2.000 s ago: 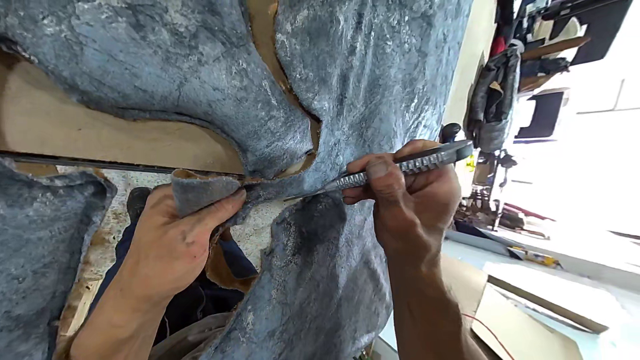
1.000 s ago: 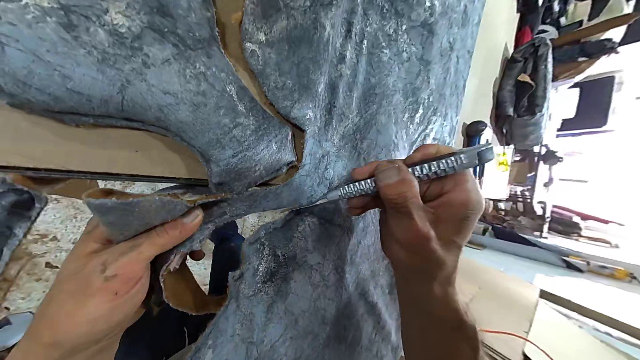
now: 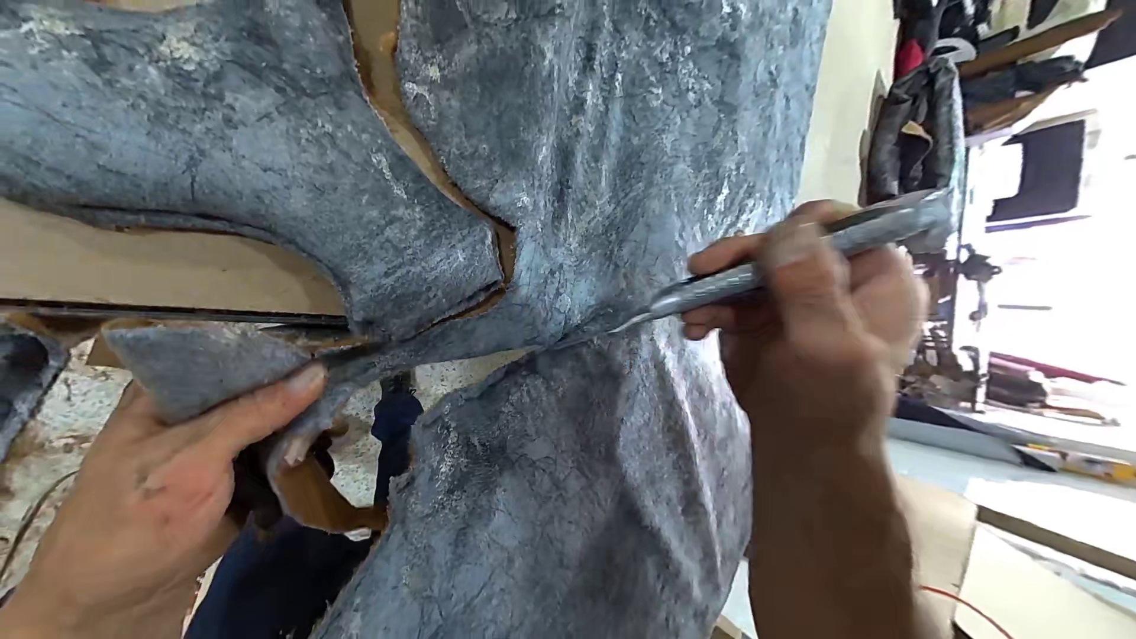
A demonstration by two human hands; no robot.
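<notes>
A mottled blue-grey hide, apparently leather (image 3: 603, 160), fills the middle of the head view, with a curved cut gap in its upper part and tan edges. My left hand (image 3: 186, 470), at lower left, pinches a loose flap (image 3: 200, 359) of it between thumb and fingers, and a narrow strip runs from there to the right. In my right hand (image 3: 816, 293) is a metal-handled craft knife (image 3: 728, 288). Its blade points left and touches the hide where the strip joins the larger piece. The tip is partly blurred.
A tan board (image 3: 169, 266) lies under the hide at left. Speckled floor shows below, along with dark blue clothing (image 3: 266, 577). At right are hanging dark pieces (image 3: 914, 133), a cluttered shelf area and a pale table (image 3: 932, 461) with flat sheets and a thin orange cord.
The slit between the strip and the lower hide reaches farther right. My right hand with the knife has moved right along it. The left hand keeps its hold on the flap.
</notes>
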